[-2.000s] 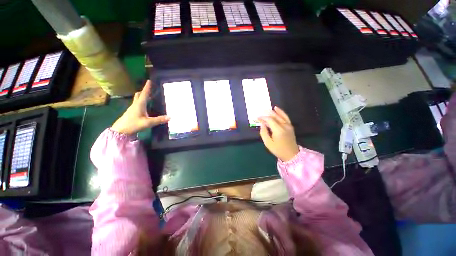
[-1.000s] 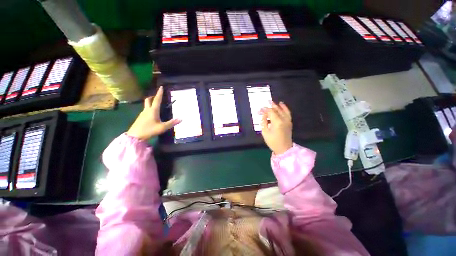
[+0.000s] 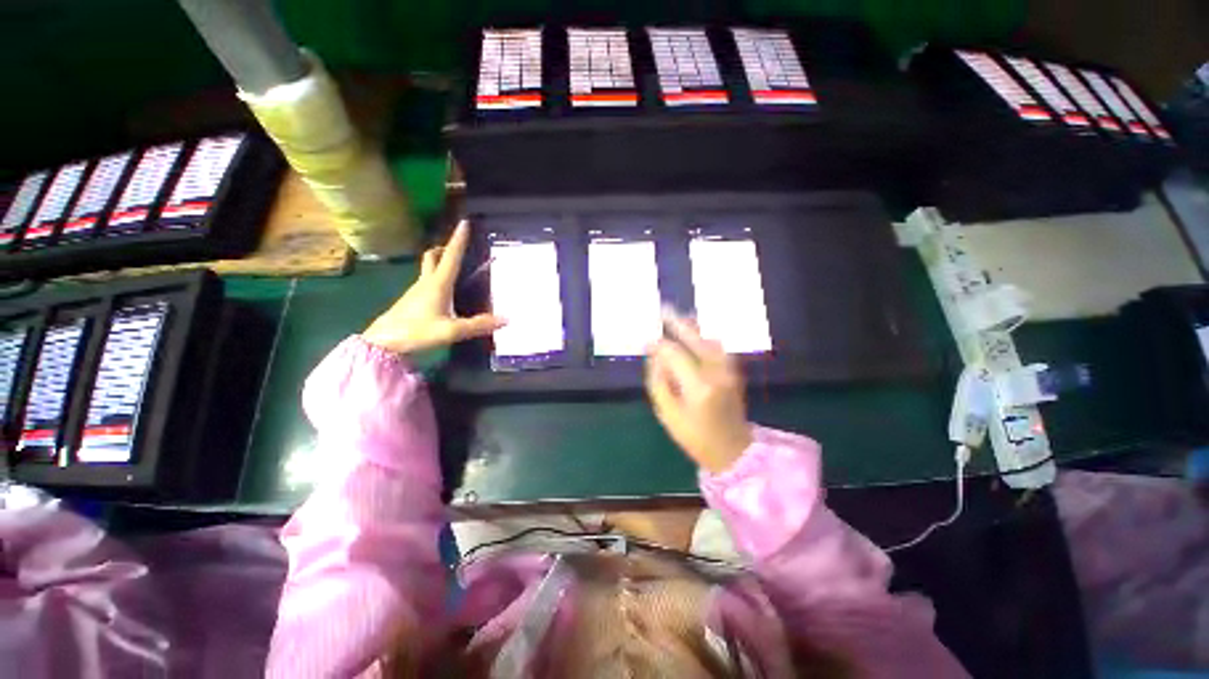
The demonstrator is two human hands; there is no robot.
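Observation:
Three smartphones with white screens lie side by side in a black foam tray (image 3: 849, 299) on the green bench: a left phone (image 3: 528, 299), a middle phone (image 3: 623, 285) and a right phone (image 3: 732, 285). The tray's right part holds no phone. My left hand (image 3: 435, 303) is spread at the tray's left edge, its thumb at the left phone's edge, the fingers apart and holding nothing. My right hand (image 3: 699, 387) is slightly blurred, over the tray's front edge between the middle and right phones, fingers bent, holding nothing.
A raised rack (image 3: 690, 159) of phones stands behind the tray. A power strip (image 3: 988, 348) with a white charger and cable (image 3: 960, 484) lies to the right. A wrapped post (image 3: 329, 166) and more phone trays (image 3: 186, 398) are at the left. Neighbours' pink sleeves show at both sides.
My right hand has moved from the right phone leftward and nearer to me. The middle and right screens have changed to plain white. The whole view has shifted; my left hand stays at the tray's left edge.

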